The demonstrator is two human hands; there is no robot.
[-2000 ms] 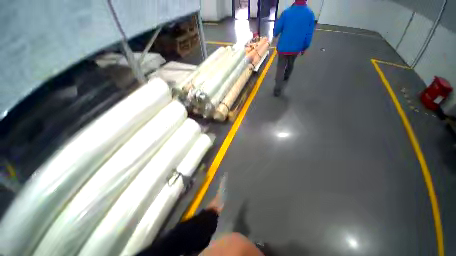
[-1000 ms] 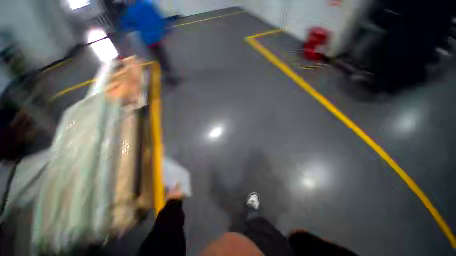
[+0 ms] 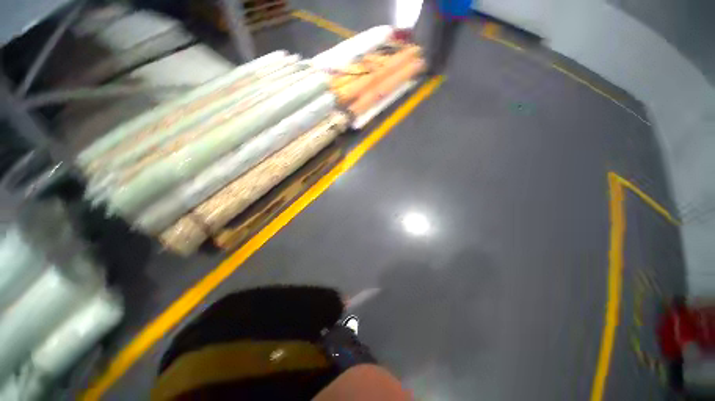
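Observation:
My left arm, in a dark sleeve with a yellow-brown band, reaches in from the bottom. Only a small, blurred part of my left hand (image 3: 346, 302) shows past the cuff. A thin pale sliver of the paper sheet (image 3: 365, 297) sticks out from it, seen almost edge-on. My right hand is not in view. Wrapped fabric rolls (image 3: 235, 135) in pale green and white lie stacked at the left. A tan roll (image 3: 274, 171) lies along their aisle side, and orange rolls (image 3: 379, 81) lie at the far end.
More white rolls (image 3: 72, 333) lie at the lower left beside rack uprights. A yellow floor line (image 3: 259, 239) runs along the rolls; another (image 3: 614, 290) is at the right. A red object (image 3: 690, 333) stands at the right edge. A person's blue clothing (image 3: 455, 7) shows at the top.
The view has swung back left after turning right. The paper, broad one second ago, now shows as a sliver. My left sleeve fills more of the bottom. The person is now mostly out of frame.

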